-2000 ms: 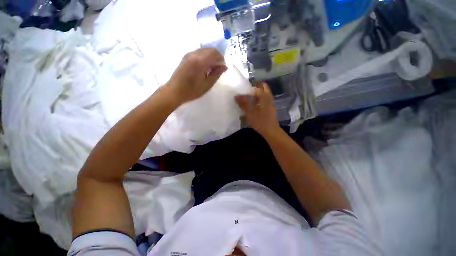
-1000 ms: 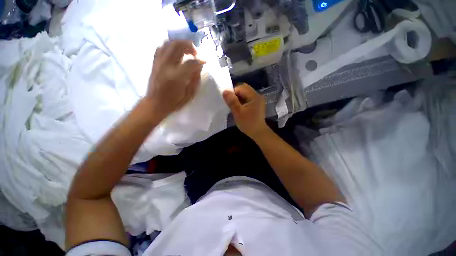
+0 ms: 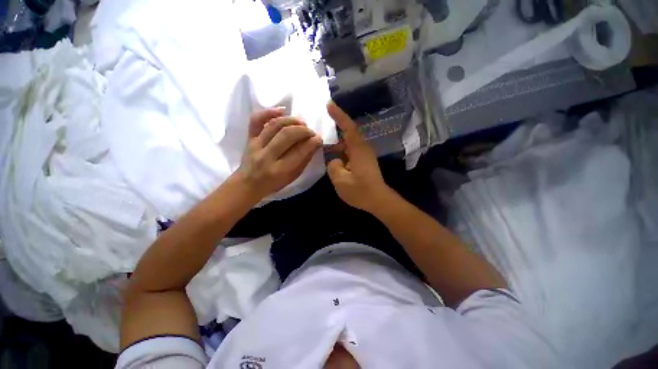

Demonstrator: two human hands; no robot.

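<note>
A white fabric panel (image 3: 278, 83) lies under bright light at the sewing machine (image 3: 361, 36), its right edge running along the needle area. My left hand (image 3: 280, 153) holds the near part of the panel, fingers bent and fingertips pinching the cloth close to its right edge. My right hand (image 3: 353, 160) is just to the right, its index finger pointing up along the edge and its other fingers curled on the near corner. The fingertips of both hands almost meet. The exact needle point is washed out by glare.
A large white garment pile (image 3: 58, 158) fills the left. A tape roll (image 3: 601, 37) with a flat tail lies on the machine table edge (image 3: 534, 92). Dark scissors (image 3: 537, 9) are cut off at the top. White hanging pieces (image 3: 555, 209) drape below the table on the right.
My left hand has moved down and right, toward my right hand. The panel's near part is drawn in and folded. My right index finger has straightened. The view has shifted slightly.
</note>
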